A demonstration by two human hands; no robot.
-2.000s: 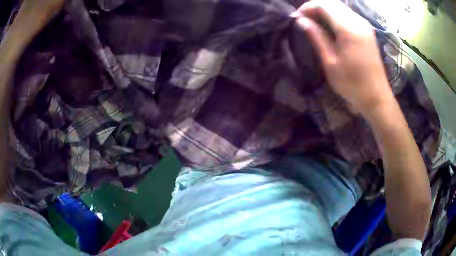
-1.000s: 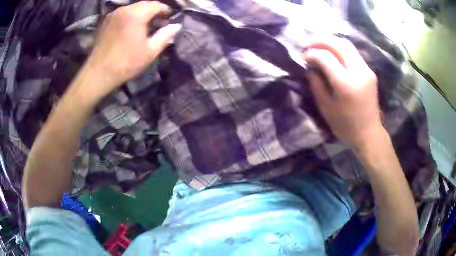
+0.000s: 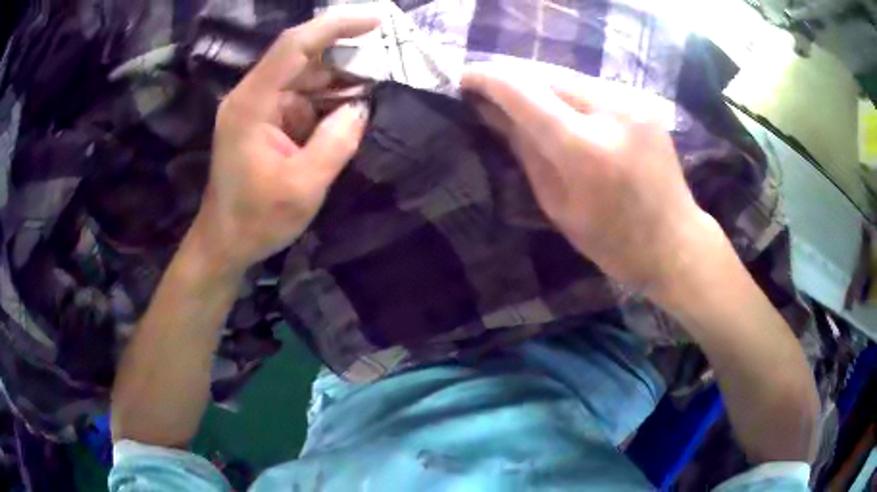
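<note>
A large plaid fabric [image 3: 404,259], dark purple-brown with pale checks, spreads over the table edge and the wearer's lap. My left hand [image 3: 274,144] is at the upper left centre and pinches the fabric's edge between thumb and fingers. My right hand [image 3: 596,173] is at the upper right centre, its fingertips on the same edge, close to my left hand. Beyond the edge, a brightly lit part of the plaid [image 3: 538,34] lies at the top. What is under my right palm is hidden.
More crumpled plaid cloth [image 3: 125,202] is piled at the left. A pale table [image 3: 817,221] with glare is at the right, with a yellow item [image 3: 871,120] at the far edge. A blue bin or frame [image 3: 681,437] shows below right. Green floor [image 3: 255,423] shows below left.
My left hand came in from the upper left and took hold of the edge. My right hand moved left, closer to it. The bright plaid part now lies beyond the edge at the top.
</note>
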